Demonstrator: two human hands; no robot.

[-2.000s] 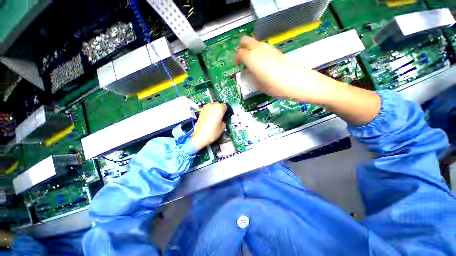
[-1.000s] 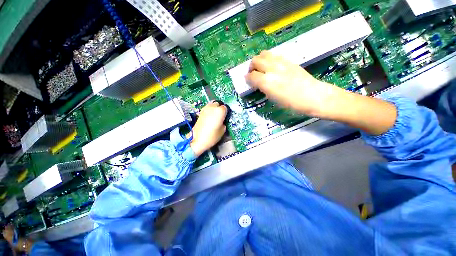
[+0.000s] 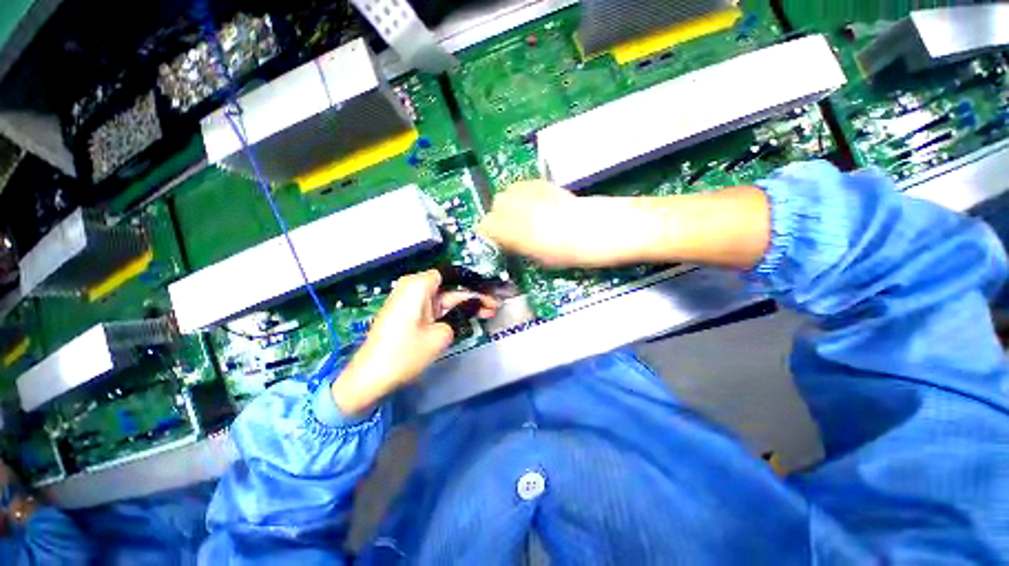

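Green circuit boards (image 3: 498, 111) lie side by side in front of me. My left hand (image 3: 404, 337) is over the near edge of a board, left of the gap between two boards, with its fingers curled around black components (image 3: 463, 314). My right hand (image 3: 533, 224) is above the board to the right of that gap, just below the end of a long white-silver heat sink (image 3: 692, 111). Its fingers are bent together and its fingertips are hidden or blurred, so I cannot tell whether it pinches anything.
Another long heat sink (image 3: 304, 260) and a finned heat sink (image 3: 310, 116) with a yellow strip (image 3: 356, 161) stand on the left board. The silver conveyor rail (image 3: 575, 339) runs nearest my body. Bins of silver parts (image 3: 124, 140) are upper left. Another person's hand (image 3: 16, 505) shows lower left.
My right hand has moved down and left from the long heat sink toward the gap. My left hand has moved down and left and opened somewhat, showing the black components.
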